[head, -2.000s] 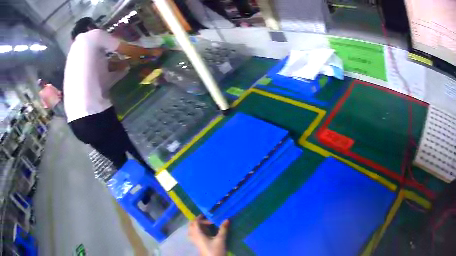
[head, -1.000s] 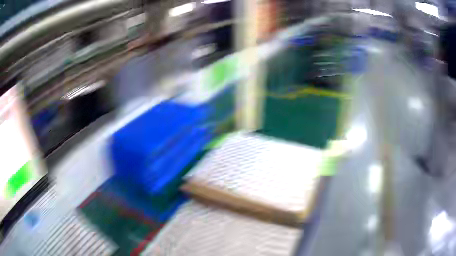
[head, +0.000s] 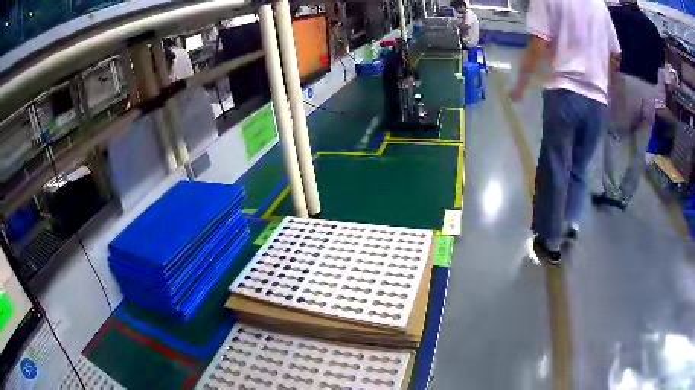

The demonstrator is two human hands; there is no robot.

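Neither of my hands is in view. A stack of white trays with brown edges (head: 343, 266) lies nearest in front, its top sheet showing rows of dumbbell-shaped cutouts. Small dark parts seem to sit in some cutouts at its left side. Another white tray (head: 305, 364) lies nearer, cut off by the bottom edge. A thick blue tray stack (head: 180, 240) stands to the left on the green mat.
Two pale poles (head: 293, 114) rise behind the trays. Further back stands a black fixture (head: 404, 91) on the green bench (head: 381, 179). Two people (head: 571, 114) are in the grey aisle at right. A monitor edge (head: 14, 305) shows at far left.
The view has swung right, from the blue-covered trays and my left hand to the white trays and aisle. My left hand has left the picture.
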